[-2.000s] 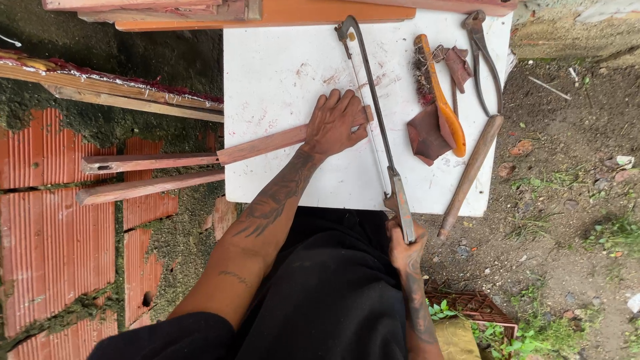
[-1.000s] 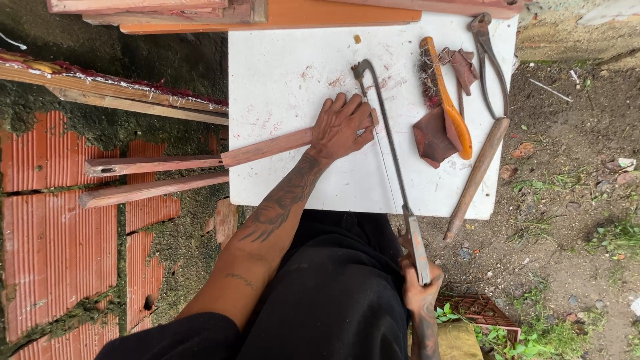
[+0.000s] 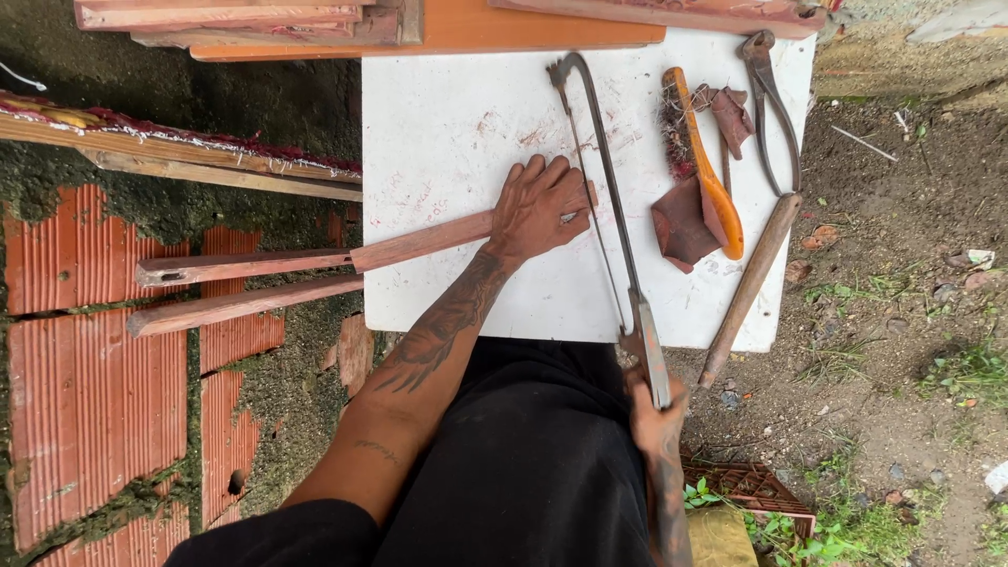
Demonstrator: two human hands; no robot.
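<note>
My left hand [image 3: 542, 206] presses and grips a reddish wooden strip [image 3: 425, 240] on the white tabletop [image 3: 425, 142], near the strip's right end. A hacksaw [image 3: 605, 157] with a curved dark metal frame lies across that end, its blade just right of my fingers. At the table's near edge my right hand [image 3: 655, 409] is closed around the saw's grey handle. Right of the saw are an orange-handled wire brush [image 3: 709, 181], pieces of dark sandpaper [image 3: 683, 222], metal pincers [image 3: 770, 110] and a round wooden handle [image 3: 752, 287].
Two reddish wooden legs [image 3: 244, 303] jut out left of the table. Wooden pieces [image 3: 260, 20] and an orange board [image 3: 472, 33] line its far edge. A brick wall [image 3: 94, 409] stands at the left; soil [image 3: 866, 315] and a plastic crate [image 3: 748, 488] lie at the right.
The hacksaw and my right hand have moved back and forth along the blade's line. My left hand has stayed on the wooden strip. A small brown chip at the table's far side no longer shows.
</note>
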